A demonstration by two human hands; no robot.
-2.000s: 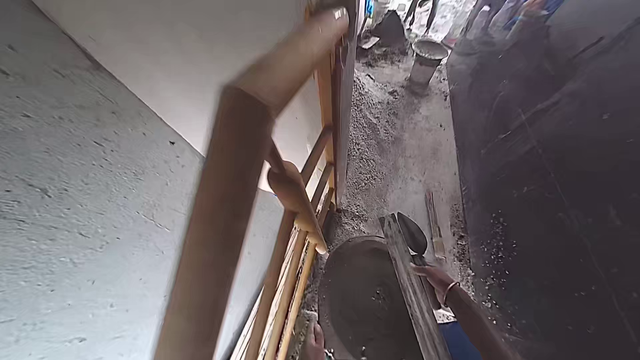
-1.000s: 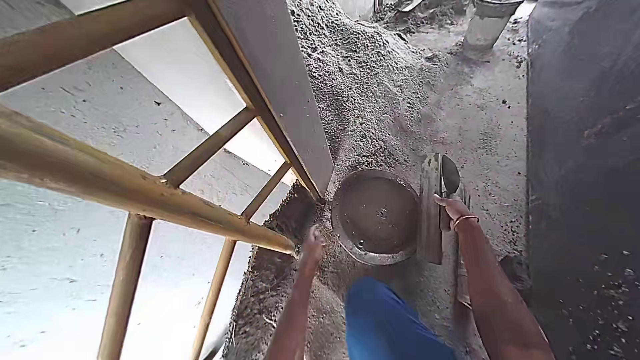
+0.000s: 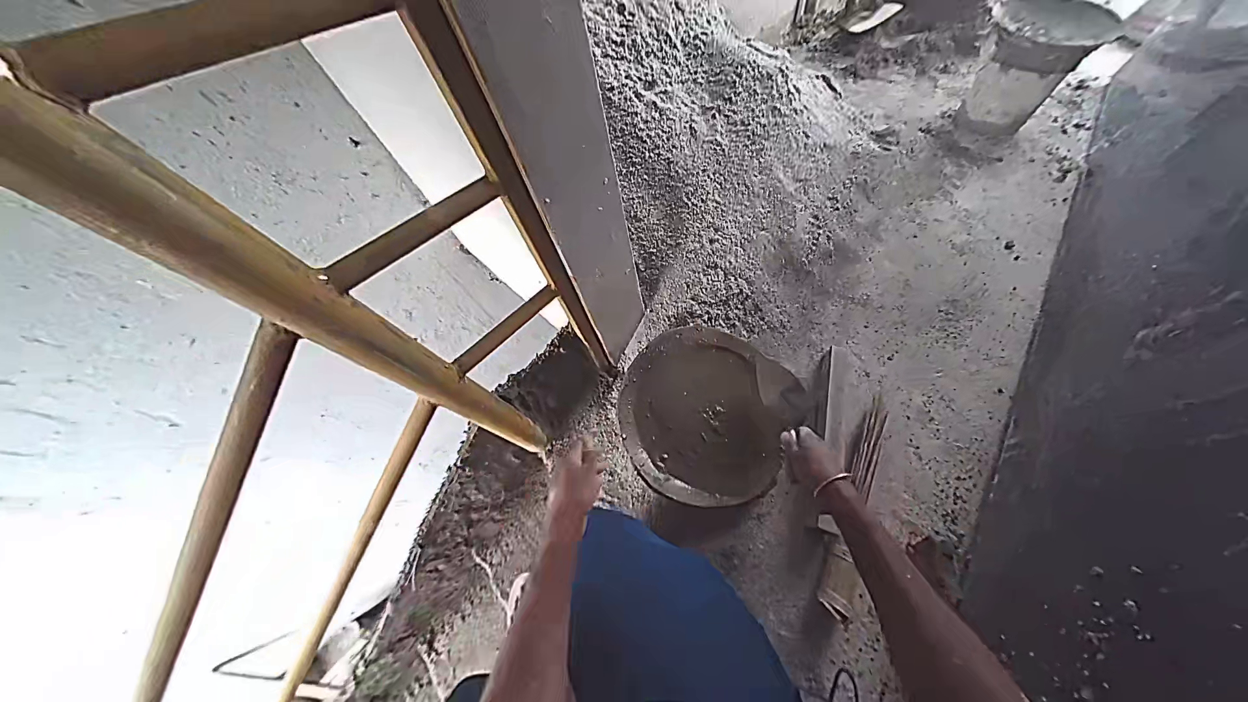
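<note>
A round pan of wet mortar (image 3: 697, 419) stands on the gritty floor in front of me. My right hand (image 3: 814, 463) is closed around the handle of a trowel (image 3: 780, 385), whose blade lies over the pan's right side. Just right of that hand, a long wooden float or board (image 3: 835, 390) rests on the ground. My left hand (image 3: 577, 478) is left of the pan, beside the lower end of a yellow metal railing (image 3: 419, 366); its fingers are curled and I see nothing held in it.
The railing rises across the left, in front of a pale wall. A heap of sand or dry mix (image 3: 721, 166) spreads behind the pan. A bucket (image 3: 1014, 78) stands at the back right. Thin wooden strips (image 3: 868, 448) lie beside the board, and a dark smooth surface (image 3: 1131, 390) runs along the right.
One second ago my right hand held the board together with the trowel; now the board lies on the floor and the trowel is over the pan. The view has shifted greatly since two seconds ago.
</note>
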